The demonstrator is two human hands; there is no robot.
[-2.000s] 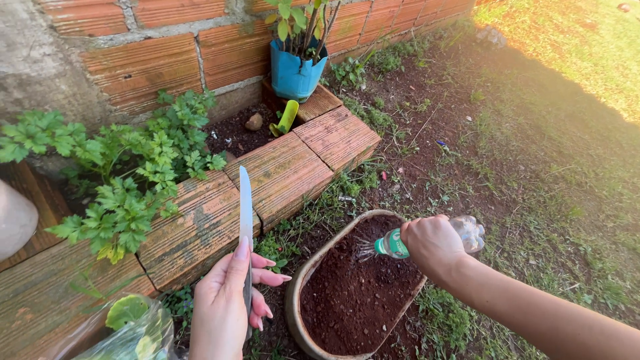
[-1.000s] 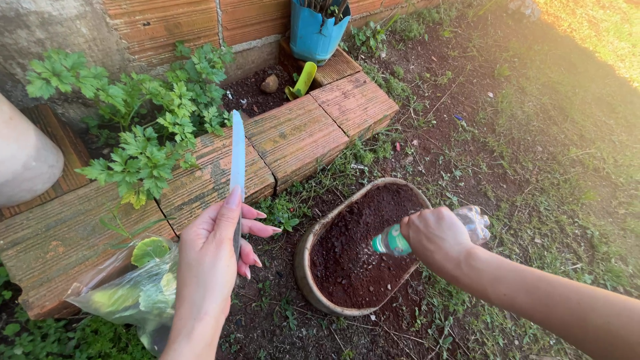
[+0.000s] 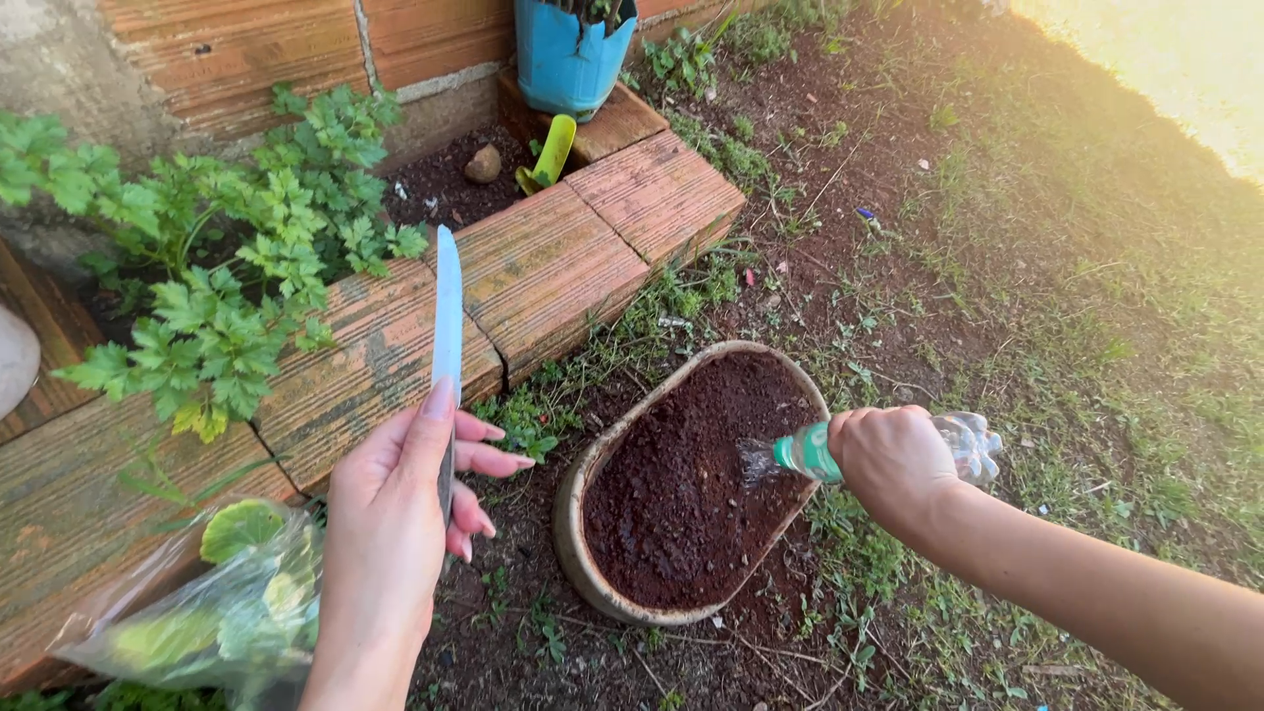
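My left hand (image 3: pixel 400 504) holds a table knife (image 3: pixel 447 316) by its dark handle, blade pointing up, left of an oval planter (image 3: pixel 573 523). Dark reddish soil (image 3: pixel 681 494) fills the planter, and part of it looks wet. My right hand (image 3: pixel 894 459) grips a clear plastic bottle (image 3: pixel 968 444) with a green label, tilted over the planter's right rim. Water sprays from the bottle's mouth end onto the soil. At the lower left, a clear plastic bag (image 3: pixel 222 612) holds green leaves.
A border of hollow clay bricks (image 3: pixel 553 276) runs diagonally beside the wall. Behind it stand a leafy parsley-like plant (image 3: pixel 227 286), a stone (image 3: pixel 483 164) and a yellow-green hand trowel (image 3: pixel 549 153). A blue pot (image 3: pixel 568 59) sits on a brick. Grass patches (image 3: pixel 1106 346) cover the ground at right.
The bottle's mouth has shifted over the soil, from the upper part of the planter toward its right side. The soil shows more dark, wet patches. The view has moved somewhat.
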